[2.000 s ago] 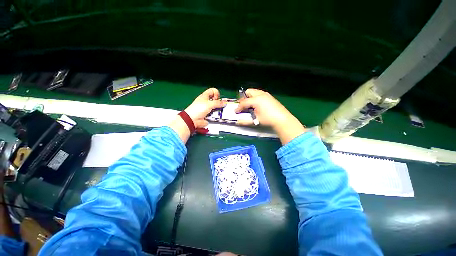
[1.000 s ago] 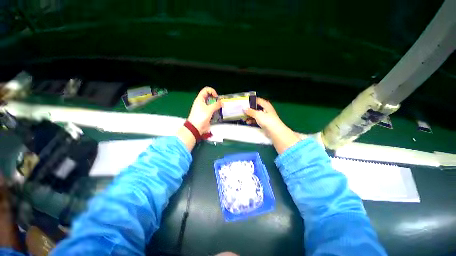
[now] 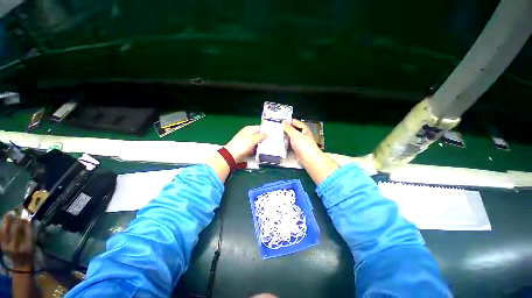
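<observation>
A phone unit (image 3: 273,132) stands lengthwise between my hands above the pale belt rail, its pale face towards me, with a patterned strip at the far end and a dark band at the near end. My left hand (image 3: 244,144) grips its left edge, with a dark red band on the wrist. My right hand (image 3: 304,144) holds its right edge, fingertips on the pale face. Another dark unit (image 3: 316,131) shows partly behind my right hand. The blue tray (image 3: 315,228) on the bench holds a heap of thin white loops (image 3: 280,217).
Phone units (image 3: 175,121) and a black tray (image 3: 112,119) lie on the green belt at left, more units (image 3: 500,142) at right. A tape-wrapped post (image 3: 411,134) slants at right. Papers (image 3: 434,205) flank the tray. Black equipment (image 3: 76,201) and another person's hand (image 3: 17,238) are at left.
The unit has turned from crosswise to lengthwise in my hands. Another unit now shows behind my right hand. The other person's hand has come into view at left. Belt units have shifted right in view.
</observation>
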